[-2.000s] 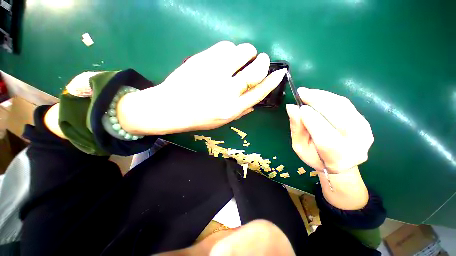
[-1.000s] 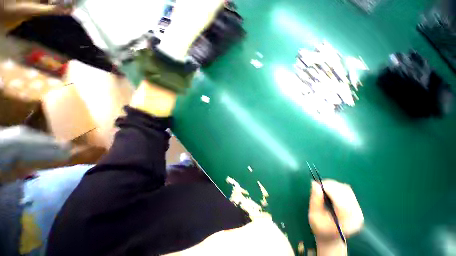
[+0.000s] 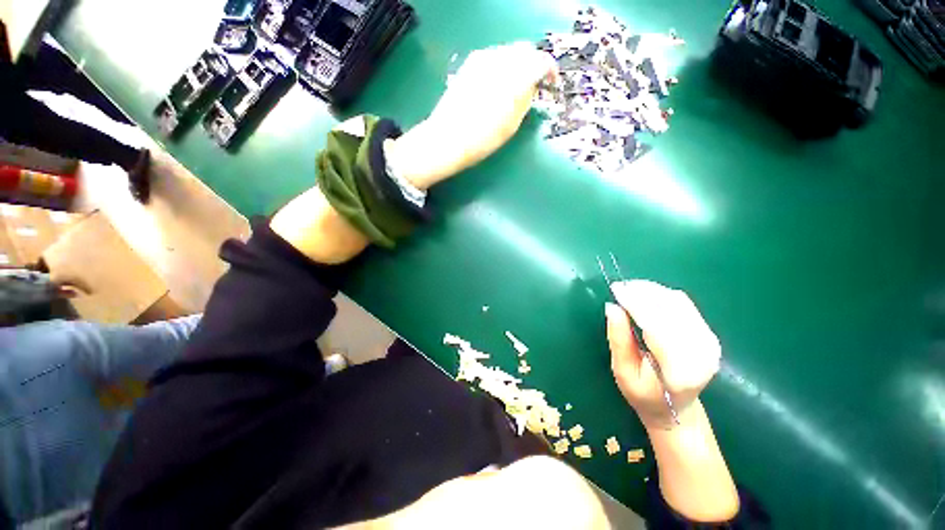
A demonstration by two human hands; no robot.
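My left hand [image 3: 487, 101] reaches to the left edge of the pile of small grey-white pieces [image 3: 606, 98]. Its fingertips touch or hover at the pile; whether a piece is between them cannot be told. My right hand [image 3: 665, 347] holds the tweezers [image 3: 649, 352] above the green tabletop, their two tips apart and empty, pointing away from me. Tan liner scraps [image 3: 508, 393] lie scattered along the near table edge.
Stacked black housings [image 3: 337, 47] stand at the far left, with smaller ones beside them. Another black housing stack [image 3: 803, 62] is at the far right. Dark ribbed parts lie in the top right corner. Cardboard boxes [image 3: 104, 271] and a person's blue-clad leg [image 3: 83, 388] are at left.
The black housing has left my hands. My left hand has moved from the stacks at left to the pile. My right hand keeps the tweezers, now with tips spread. The view has turned left.
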